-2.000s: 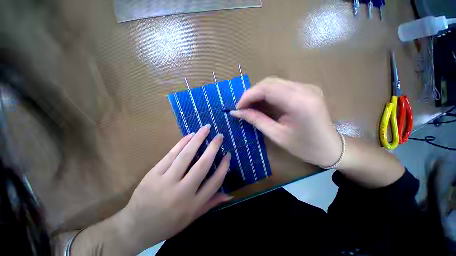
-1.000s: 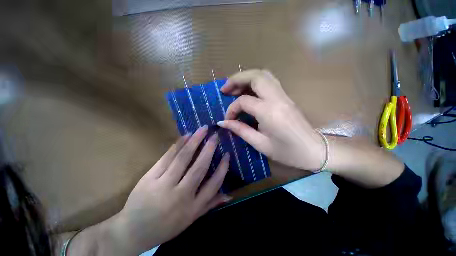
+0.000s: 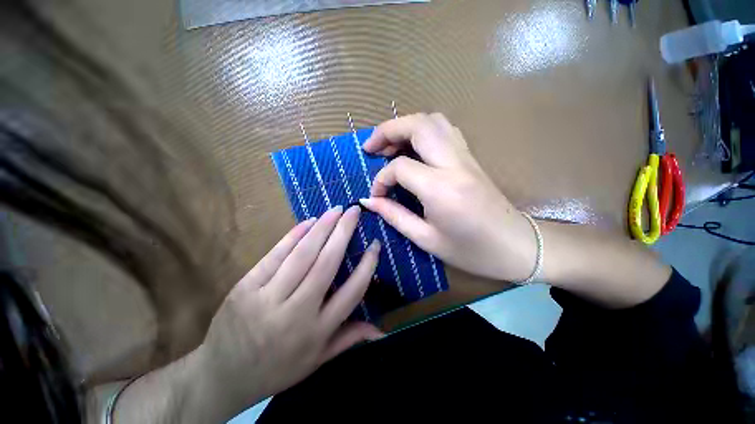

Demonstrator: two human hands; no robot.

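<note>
A blue solar cell string [image 3: 310, 170] with silver lines lies on the brown tabletop in front of me. Three thin silver ribbon ends [image 3: 352, 122] stick out past its far edge. My left hand [image 3: 290, 290] lies flat with its fingers on the near left part of the string. My right hand [image 3: 447, 199] is bent over the right part of the string, with thumb and fingertips on its middle. A small dark spot shows at the right fingertips beside my left fingertips; whether it is a piece or shadow I cannot tell. The right hand hides the string's upper right.
Scissors with yellow and red handles [image 3: 654, 195] lie at the right. A white squeeze bottle [image 3: 699, 41] lies at the upper right, with thin silvery wires [image 3: 709, 116] below it. A pale sheet [image 3: 290, 8] is at the far edge. Dark hair hangs at the left.
My right hand has moved left and down from the string's upper right towards my left fingertips, where it stays. My left hand has hardly moved. Hair at the left has shifted.
</note>
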